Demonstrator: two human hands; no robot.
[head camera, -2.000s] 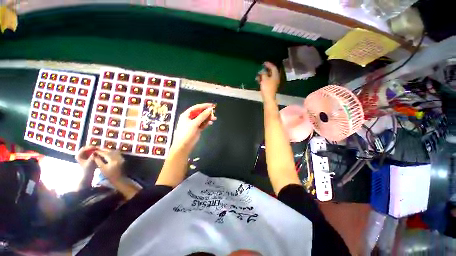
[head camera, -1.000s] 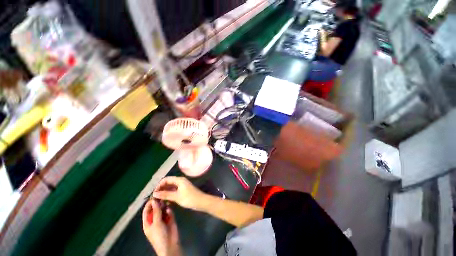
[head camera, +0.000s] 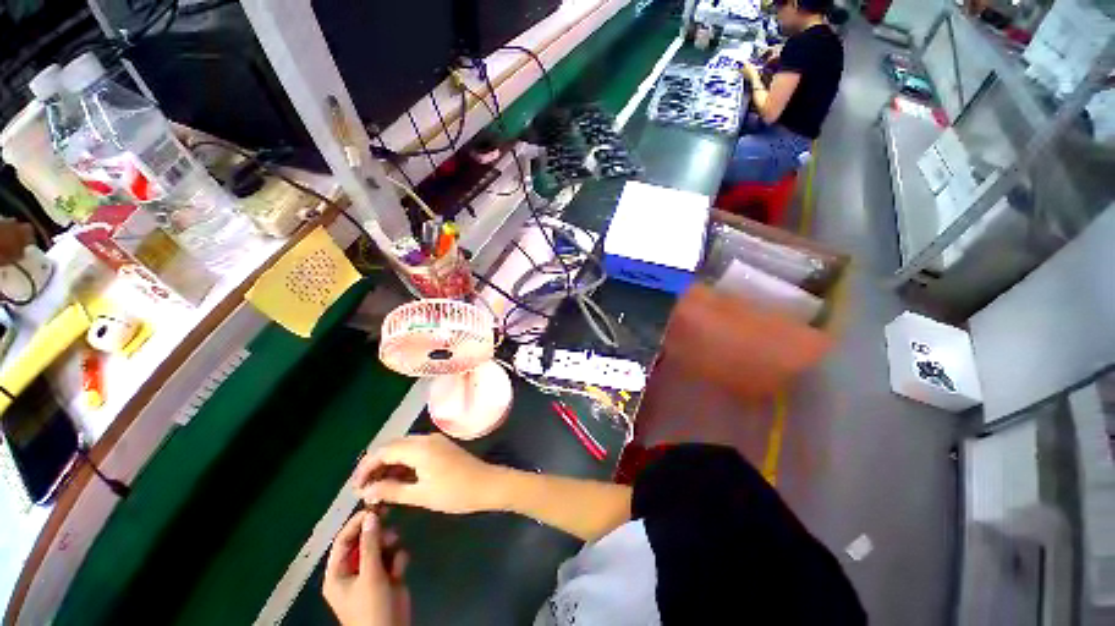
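Note:
My left hand (head camera: 364, 575) is at the lower left, over the near edge of the belt rail, with a small red unit (head camera: 355, 558) held in its fingers. My right hand (head camera: 422, 475) is just above it, palm down, its fingertips meeting the left fingertips around a tiny dark piece. The fingers hide most of both parts, and I cannot tell which hand bears the dark piece.
A pink fan (head camera: 437, 339) stands beyond my right hand. A white power strip (head camera: 581, 367), a red stick (head camera: 578, 430) and a blue-and-white box (head camera: 657, 235) lie on the bench. A green belt (head camera: 232, 471) runs at left. A person (head camera: 801, 80) sits farther along.
The view has swung right, and the trays have left it. My right hand has come from over the belt to my left hand. Over the last second both hands stay together.

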